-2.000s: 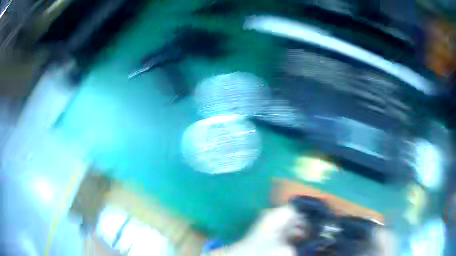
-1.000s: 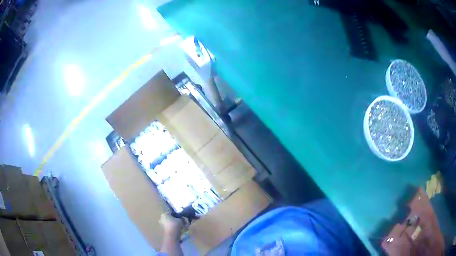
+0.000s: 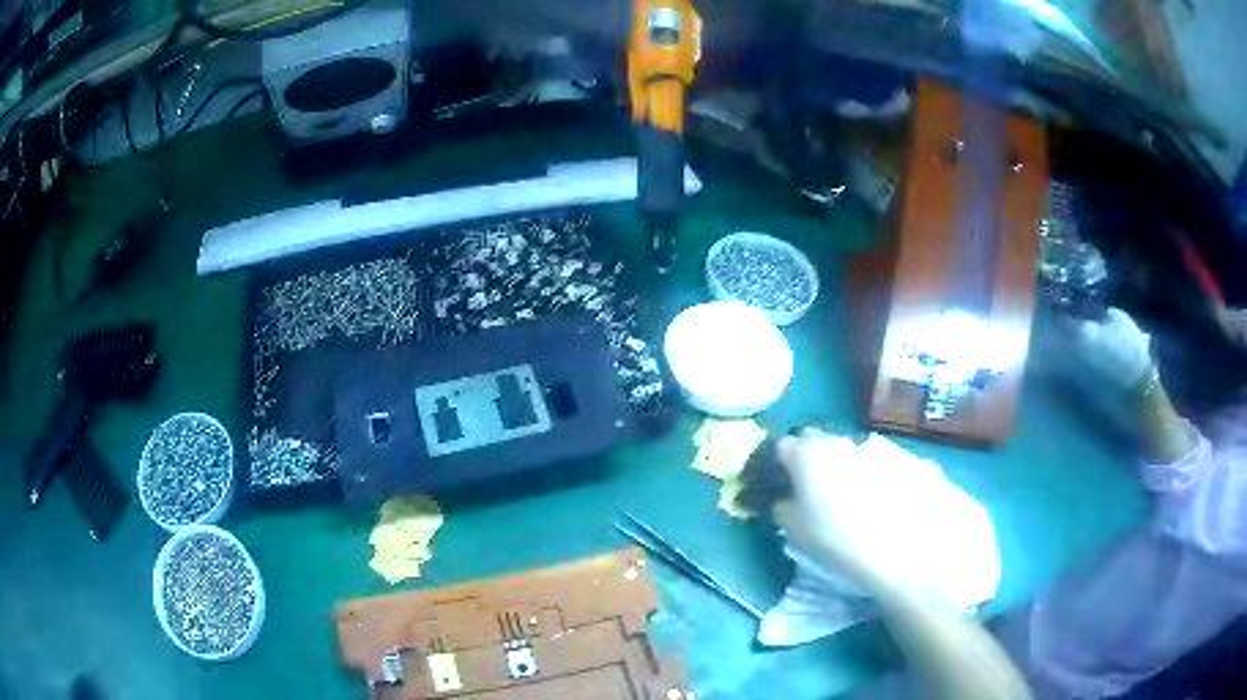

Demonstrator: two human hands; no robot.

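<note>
My right hand [image 3: 823, 490] reaches in from the lower right over a crumpled white bag or cloth [image 3: 930, 533]. Its fingertips are dark and blurred; I cannot tell if they hold anything. My left hand is not in view. An orange-brown jig [image 3: 588, 602] lies at the bottom centre, cut off by the frame edge. It bears a small silver-and-dark part [image 3: 520, 662], a cream piece [image 3: 445, 670] and another silver part [image 3: 390, 667]. Thin dark tweezers [image 3: 691, 563] lie between the jig and the bag.
A black plate [image 3: 588, 427] with a pale insert [image 3: 486, 408] lies over the parts tray [image 3: 342, 301]. An orange screwdriver [image 3: 661, 103] hangs behind. Round dishes [image 3: 188, 472] stand left and right. Another person's hand [image 3: 1119, 353] is beside the second orange-brown jig [image 3: 892, 321].
The view has swung from the open cardboard box on the left back to the bench. The left hand seen at the box has left view; my right hand now shows at the bag.
</note>
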